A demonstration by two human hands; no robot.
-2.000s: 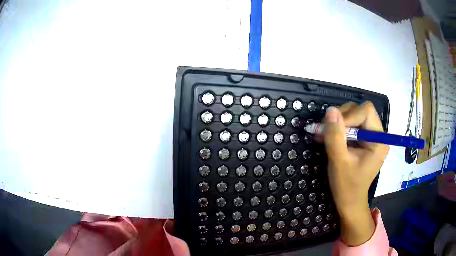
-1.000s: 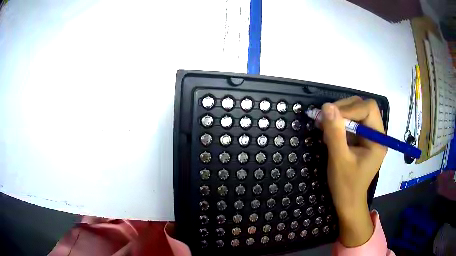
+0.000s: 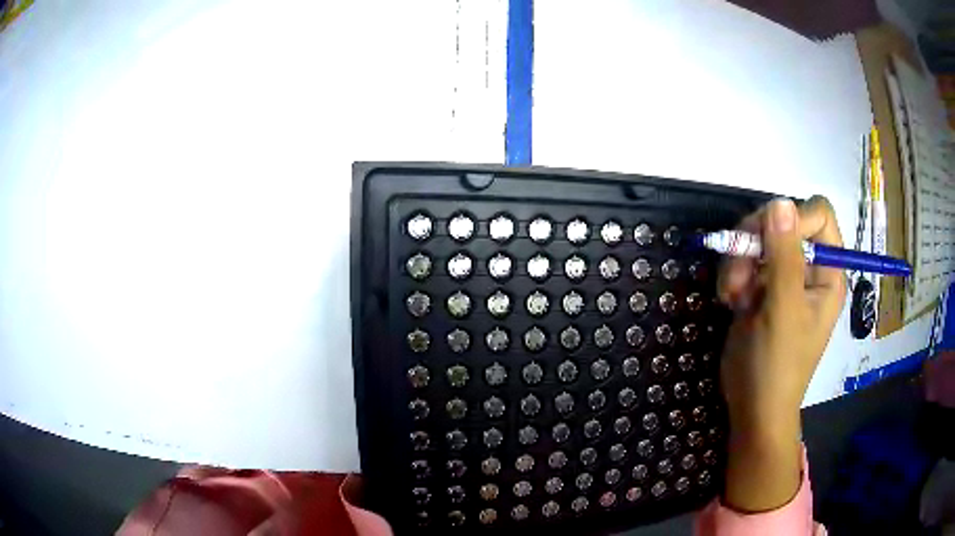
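Note:
A black component tray [image 3: 375,314] lies at the near edge of the white table, its rows of pockets holding small round metal parts [image 3: 502,228]. My right hand [image 3: 780,314] is over the tray's right side and holds a blue marker pen [image 3: 859,260]. The marker's dark tip points left at the top row, near the parts towards its right end; I cannot tell if it touches. My hand hides the tray's right edge and some pockets. My left hand is not in view; only a pink sleeve shows at the lower left.
A blue tape strip [image 3: 519,84] runs across the white table top [image 3: 189,230] to the tray's far edge. At the right lie a yellow pen-like item [image 3: 875,168], dark loops [image 3: 862,306] and a brown-edged board with a gridded sheet [image 3: 927,168].
My right hand and the marker have moved right along the top row, and the marker is now closer to level. The tray appears slightly lower and further left in view.

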